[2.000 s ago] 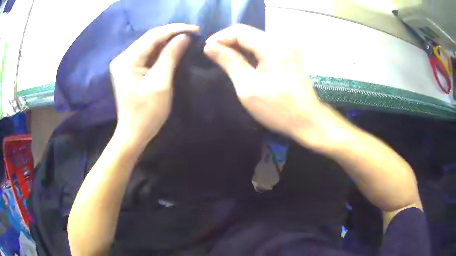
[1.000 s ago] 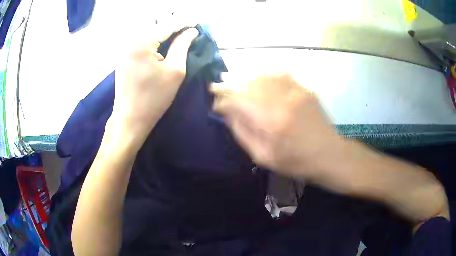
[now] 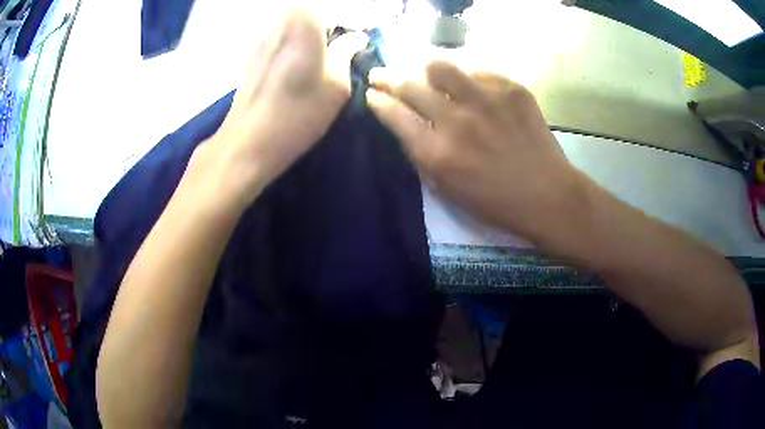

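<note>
A dark navy cloth (image 3: 335, 218) runs from my lap up over the green table edge to my hands. My left hand (image 3: 289, 92) is closed on its upper end, with the fingertips lost in glare. My right hand (image 3: 470, 134) is just right of it, its thumb and forefinger pinching the cloth's edge at the top. A small crumpled end of the cloth (image 3: 369, 60) sticks up between the hands. The machine's presser foot area (image 3: 449, 29) shows at the top, right of the cloth end; the needle cannot be made out.
The pale machine bed (image 3: 612, 75) lies beyond my right hand. Red-handled scissors (image 3: 757, 205) are cut off at the right edge. The white tabletop has a green marked front edge (image 3: 520, 272). A red slotted basket (image 3: 52, 323) stands at lower left. Another dark cloth piece (image 3: 163, 25) is at upper left.
The view has shifted so that the machine's head parts show at the top. Both hands have moved up and forward with the cloth, and my right hand has come back to the cloth's edge.
</note>
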